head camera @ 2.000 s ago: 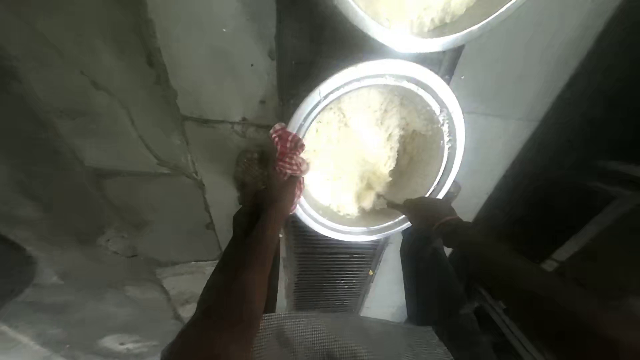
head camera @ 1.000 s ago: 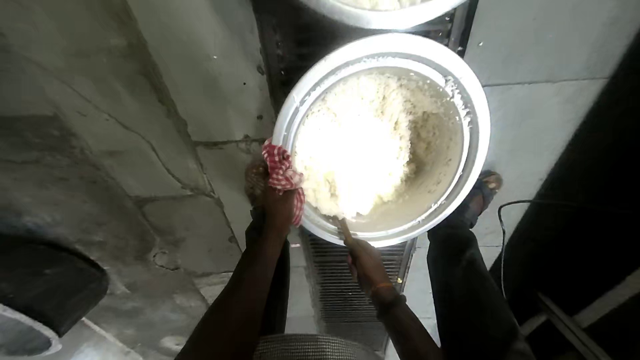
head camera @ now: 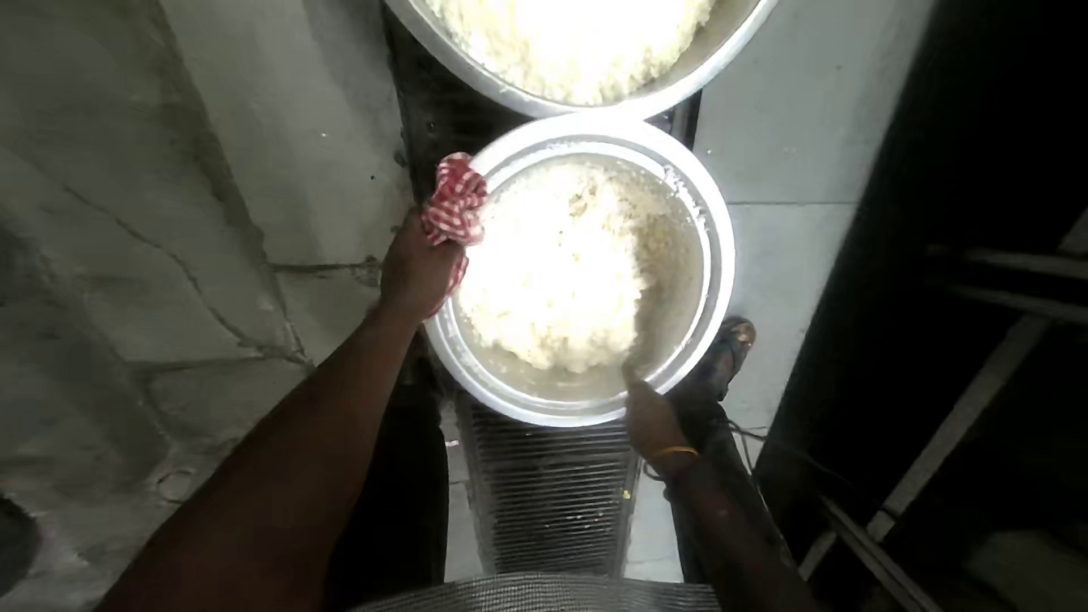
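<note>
A large round metal pot (head camera: 720,246) holds a heap of cooked white rice (head camera: 552,280), its middle washed out by glare. My left hand (head camera: 418,270) grips the pot's left rim through a red-and-white checked cloth (head camera: 456,200). At the lower right rim, my right hand (head camera: 653,422) is closed on the handle of a utensil (head camera: 631,372); only a short blurred piece shows, and its far end is hidden. Some rice clings to the pot's inner wall at the upper right.
A second metal pot (head camera: 510,95) of rice touches the first one's far rim. Both stand over a slotted drain grate (head camera: 552,493) between stone floor slabs (head camera: 782,255). My feet are either side of the near pot. Metal bars (head camera: 960,425) stand in the dark at right.
My right hand has moved right along the near rim since one second ago, with the utensil. My left hand keeps its hold on the cloth at the left rim.
</note>
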